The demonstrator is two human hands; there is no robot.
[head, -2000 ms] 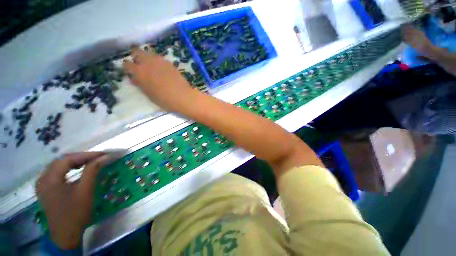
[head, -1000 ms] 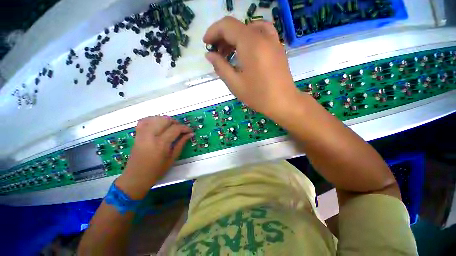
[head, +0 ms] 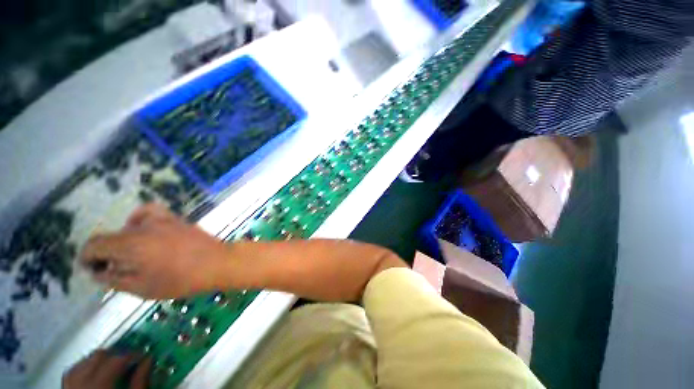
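The long green circuit board panel lies between pale metal rails, dotted with small components. My right hand is over the near edge of the white bench, beside loose dark capacitors. Its fingers are curled, with a dark spot at the fingertips; blur hides whether this is a part. My left hand is over the near end of the panel at the bottom left, blurred and cut off by the picture's edge; its fingertips are unclear. A blue bin of green-black capacitors stands on the bench beyond my right hand.
Another person's striped sleeve is at the upper right, near the far end of the line. Below the rail are cardboard boxes and a second blue bin. Another blue bin stands farther along the bench.
The view has swung towards the right, bringing in the boxes and the other person. Both hands now appear farther left and lower. The left hand is now partly cut off.
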